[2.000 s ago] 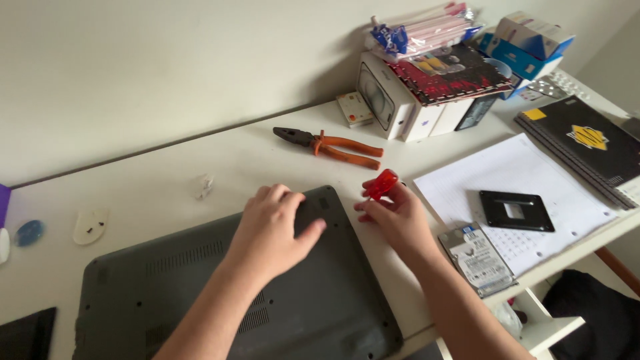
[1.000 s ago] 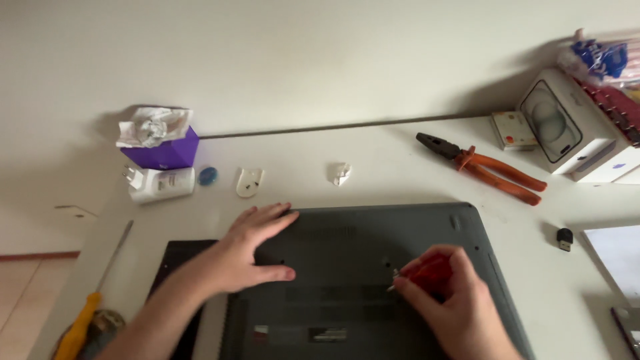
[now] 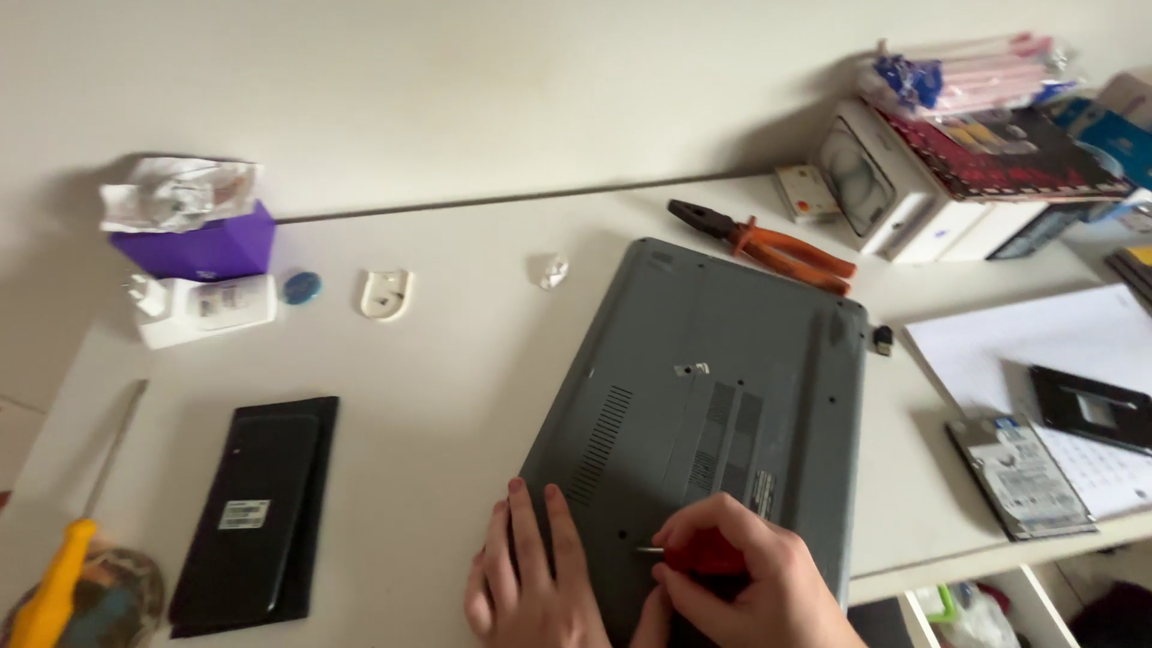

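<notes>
A grey laptop [image 3: 720, 360] lies upside down and turned at an angle, its vents and screw holes showing. My right hand [image 3: 756, 576] holds a small red screwdriver [image 3: 706, 551] whose metal tip points left, close to a screw hole in the laptop's base. My left hand [image 3: 544, 571] rests with spread fingers on the left edge of the laptop and grips nothing; its thumb reaches under the right hand. Orange-handled pliers [image 3: 765, 247] lie against the laptop's top edge. A cream U-shaped tray [image 3: 387, 295] with tiny dark pieces in it is at the left.
On the left are a black phone [image 3: 261, 513] on a dark case, a yellow screwdriver [image 3: 67, 576], a purple box [image 3: 207, 247] and a white charger [image 3: 216, 310]. On the right are a USB dongle [image 3: 883, 340], a hard drive [image 3: 1021, 477], a black bracket [image 3: 1093, 409] and stacked boxes [image 3: 936, 198].
The laptop has been turned and now sits at a slant beside the pliers. The red screwdriver has gone to another part of its base. The view has shifted.
</notes>
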